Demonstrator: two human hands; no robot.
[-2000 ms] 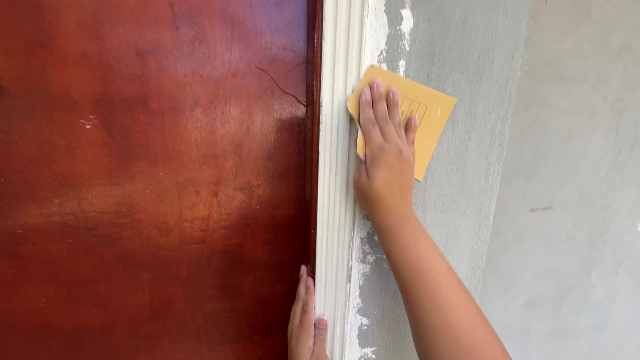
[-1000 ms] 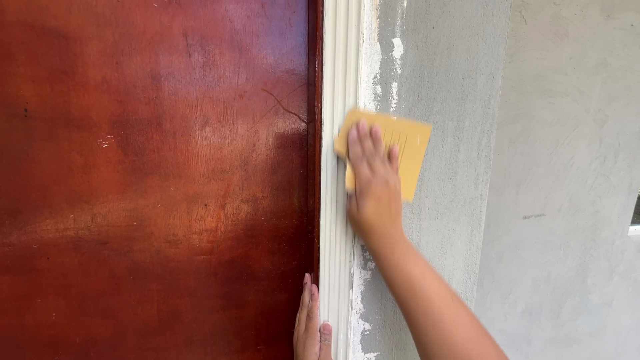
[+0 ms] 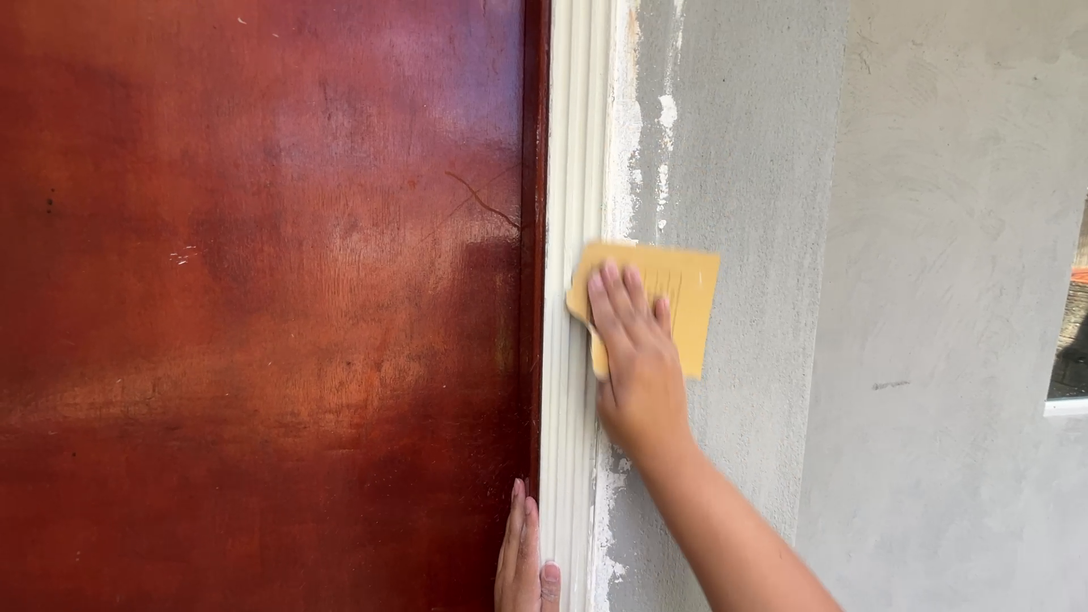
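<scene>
A yellow sheet of sandpaper (image 3: 693, 314), one edge torn, lies flat under the fingers of my right hand (image 3: 642, 365). It is pressed over the border between the white fluted door casing (image 3: 578, 127) and the grey wall (image 3: 739, 170). My left hand (image 3: 525, 557) rests low against the casing and the edge of the reddish-brown wooden door (image 3: 255, 297), its thumb on the casing and its fingers upright; nothing shows in it. The underside of the sheet is hidden.
Rough white patches of filler or paint (image 3: 627, 153) run down the wall beside the casing. At the far right edge, part of an opening with a white sill (image 3: 1067, 408) shows in the wall.
My right hand has moved down along the casing with the yellow sheet, which has also turned somewhat. My left hand stays low at the casing.
</scene>
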